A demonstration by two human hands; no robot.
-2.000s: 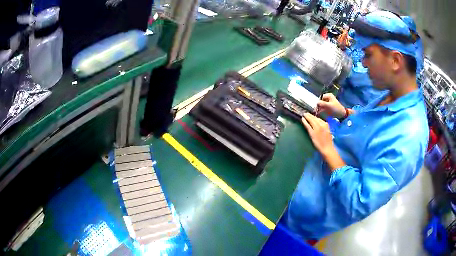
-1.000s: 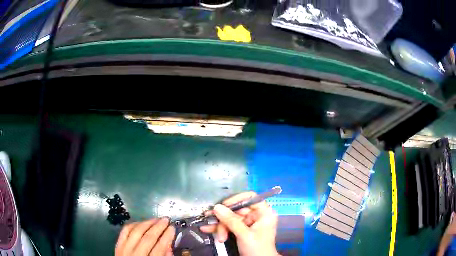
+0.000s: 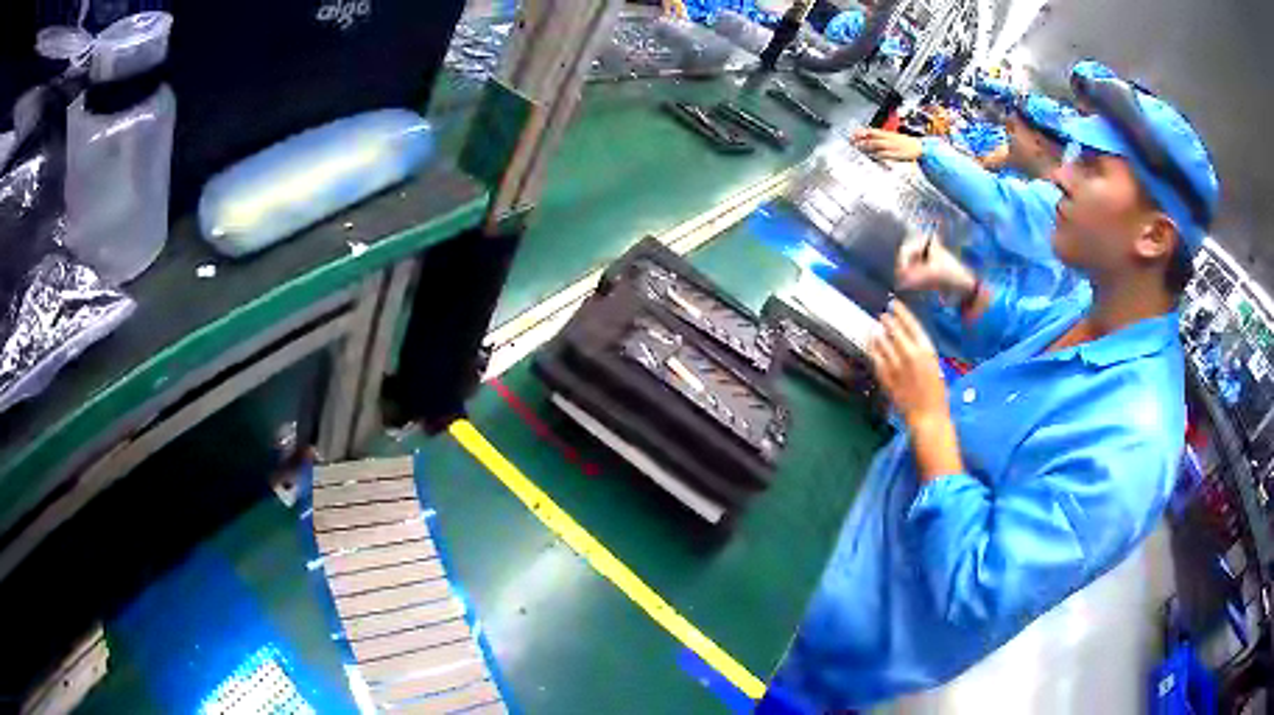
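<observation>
Neither of my hands is in the picture. A column of tan-grey adhesive strips (image 3: pixel 398 587) on blue-edged backing lies on the green bench at the lower left. A blue masking film (image 3: pixel 203 622) lies left of it, cut off by the lower edge. Beyond the yellow tape line (image 3: pixel 601 556), a thick stack of black trays (image 3: pixel 657 398) holds dark housings with small orange marks. Another dark housing (image 3: pixel 817 342) lies to the right of the stack, near another worker's hands.
A worker in a blue smock (image 3: pixel 1034 461) stands at the right, hands raised over the bench; more workers are behind. A green shelf (image 3: pixel 321 273) at upper left holds a translucent bottle (image 3: pixel 119 182), a silvery bag (image 3: pixel 56 314) and a pale blue rounded object (image 3: pixel 319 175). A post rises beside it.
One second ago both my hands worked on a dark housing with a pen-like tool; now the view has swung right and they are out of it. The neighbouring worker has raised head and hands since two seconds ago.
</observation>
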